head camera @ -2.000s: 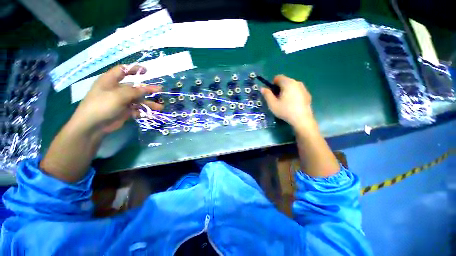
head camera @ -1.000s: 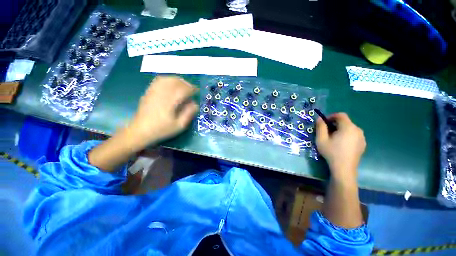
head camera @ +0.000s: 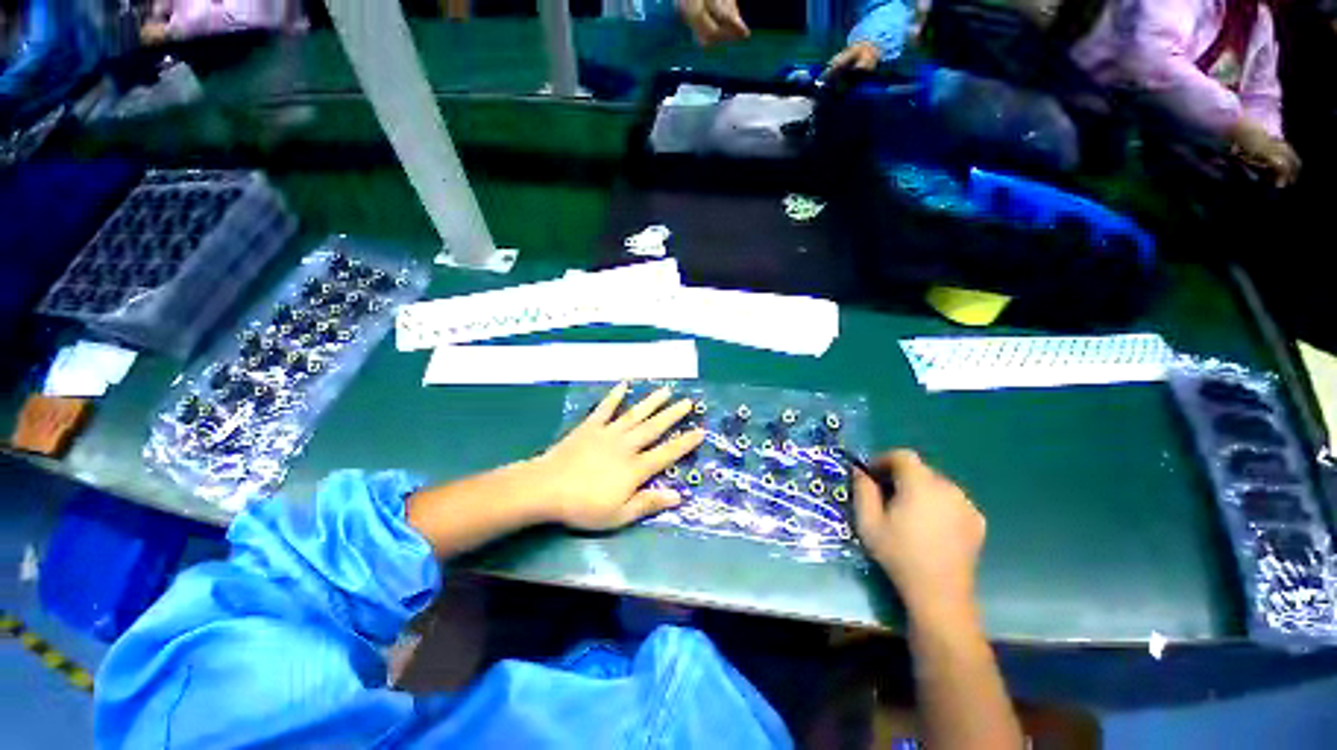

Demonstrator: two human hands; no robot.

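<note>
A clear film pack (head camera: pixel 755 513) with rows of small round dark components with pale gold rings lies on the green bench in front of me. My left hand (head camera: pixel 613 462) lies flat on its left part, fingers spread, and hides some components. My right hand (head camera: pixel 916 520) is at the pack's right edge, closed on black tweezers (head camera: pixel 865 466) whose tip points up and left to the components at that edge. The exact tip is too small to make out.
White liner strips (head camera: pixel 565 362) lie behind the pack, with a blue-looped strip (head camera: pixel 1034 361) at right. Filled packs lie at left (head camera: pixel 271 381) and right (head camera: pixel 1246 491). Trays (head camera: pixel 161 257), a metal post (head camera: pixel 418 139), a black bin (head camera: pixel 733 125) and people's hands are farther back.
My left hand has come down onto the pack's left part with its fingers spread. My right hand still holds the tweezers at the right edge. The view has tilted up, showing the bench's far side.
</note>
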